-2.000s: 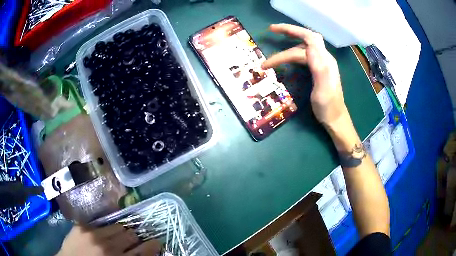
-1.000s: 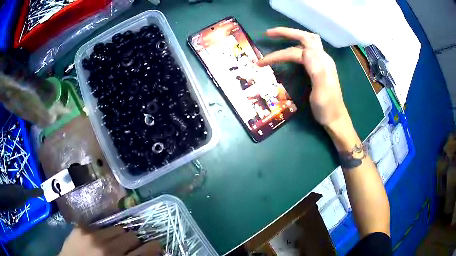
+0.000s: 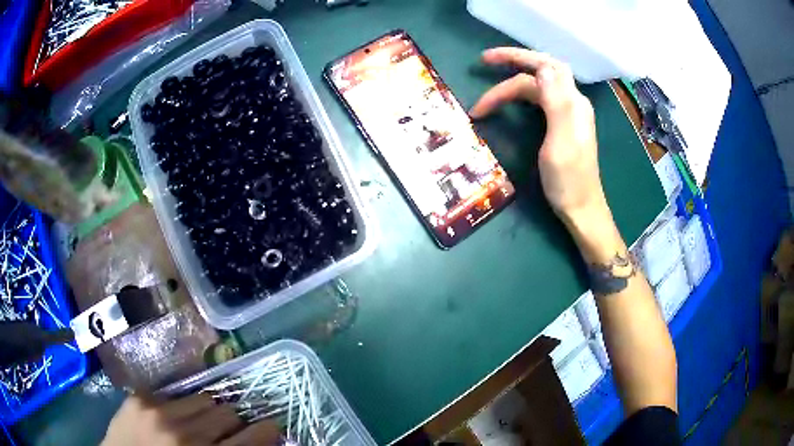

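A smartphone (image 3: 422,139) with a lit screen lies on the green bench top. My right hand (image 3: 557,131) is just right of it, thumb and fingers apart and holding nothing. My left hand (image 3: 187,422) is at the bottom left edge, partly cut off, over the near-left side of a clear tub of thin silvery-white pins (image 3: 300,396). Its fingertips are dark and unclear, so I cannot tell if it holds a pin. A clear tub (image 3: 370,235) heaped with glossy black rings (image 3: 252,157) stands left of the phone.
The press base (image 3: 131,270) with a silvery fixture block (image 3: 100,323) is at left. A blue tray of pins (image 3: 26,270) is at the far left, a red tray (image 3: 113,33) behind. A white container (image 3: 557,35) stands at the back right. A cardboard box (image 3: 522,401) is below the bench edge.
My right hand's fingers have drawn back slightly from the phone. The picture on its screen has changed. My left hand has hardly moved.
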